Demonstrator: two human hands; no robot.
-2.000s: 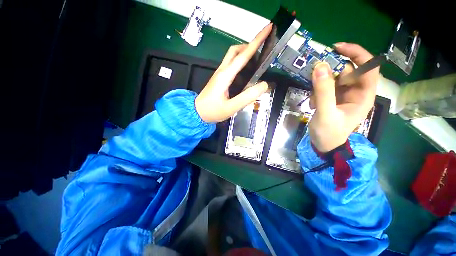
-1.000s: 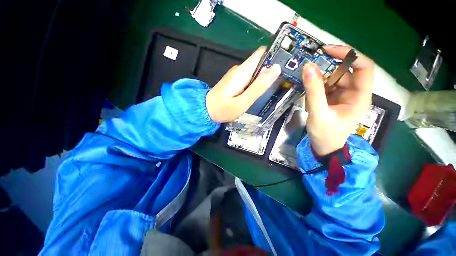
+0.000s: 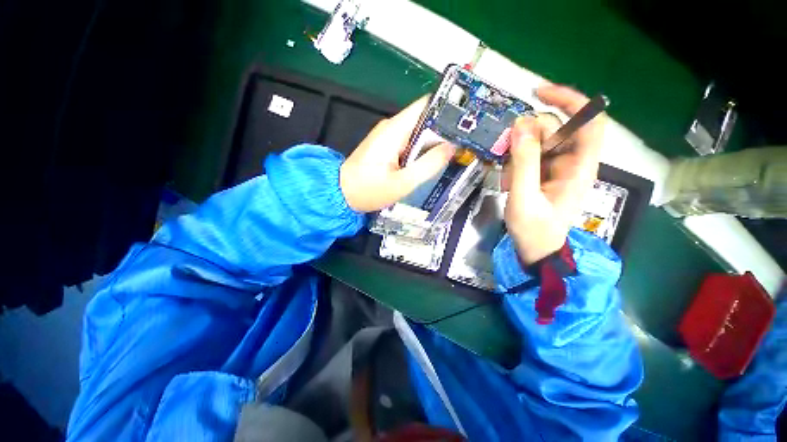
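Observation:
My left hand [image 3: 393, 164] holds a phone mid-frame [image 3: 436, 186] by its left side, tilted above the black tray. A blue mainboard with grey shields [image 3: 473, 116] lies in the frame's upper part. My right hand [image 3: 552, 177] has its thumb and fingers at the board's right end, beside a small pink-red patch. It also holds dark tweezers [image 3: 578, 123], pointing up to the right. An orange flex cable [image 3: 466, 157] shows below the board. Clear film [image 3: 401, 226] hangs at the frame's lower end. The right fingertips partly hide the board's right end.
The black tray [image 3: 341, 252] holds more phone frames [image 3: 470, 250] and a small white label [image 3: 280, 105]. A white-silver part [image 3: 336, 39] lies above it. At right are a clear holder [image 3: 712, 125], a pale roll [image 3: 725, 183] and a red pouch [image 3: 727, 324]. A black cord [image 3: 466, 309] runs from my right wrist.
The mainboard came from above right of the frame into its upper part. My left hand turned the frame to show its inside. Both hands are now slightly lower and further left in view.

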